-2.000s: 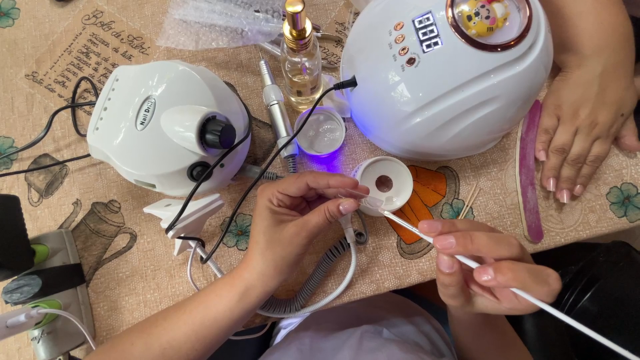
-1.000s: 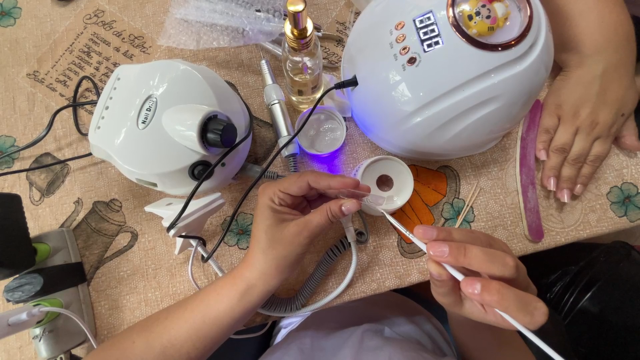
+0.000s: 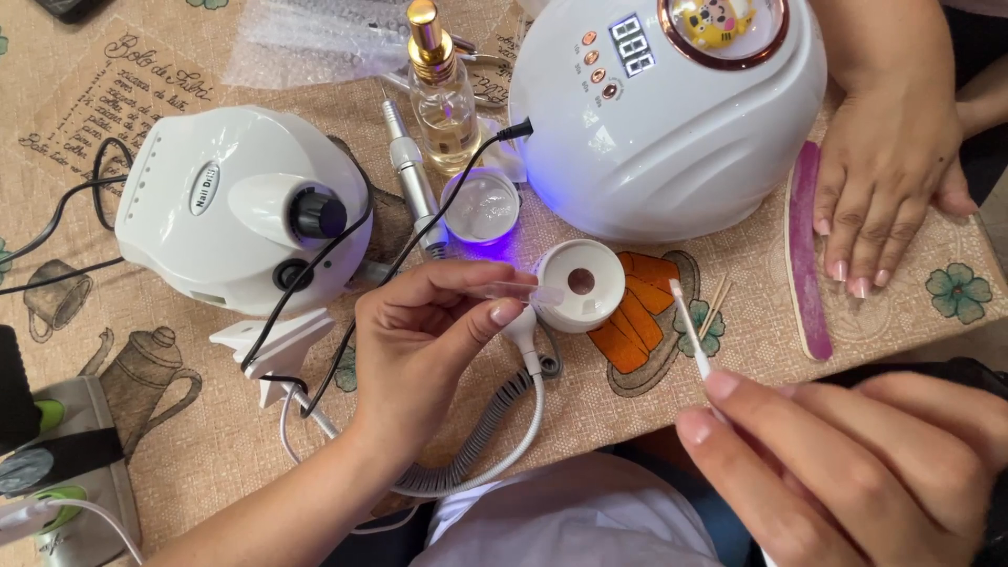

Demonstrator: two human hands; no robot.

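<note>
My left hand [image 3: 441, 339] pinches a clear plastic nail tip [image 3: 543, 294] between thumb and fingers, over the left edge of a round white jar [image 3: 602, 293]. A white-handled brush [image 3: 697, 339] is held in my right hand [image 3: 843, 465], its bristle end up and apart from the nail tip, right of the jar. An open pot of clear gel [image 3: 482, 206] sits behind my left fingertips, beside the silver nail drill handpiece [image 3: 412, 169]. A white nail lamp [image 3: 669, 126] with a lit display stands behind the jars.
A white nail drill unit [image 3: 244, 205] stands at left, its cords crossing the table. Behind are a glass bottle with gold cap [image 3: 445, 102] and bubble wrap [image 3: 307, 39]. Thin wooden sticks [image 3: 713, 307], a purple nail file [image 3: 809, 260] and another person's hand [image 3: 874, 189] are at right.
My right hand has moved to the right with the brush, whose tip was at the nail tip in the earlier frames. My left hand has stayed in about the same place.
</note>
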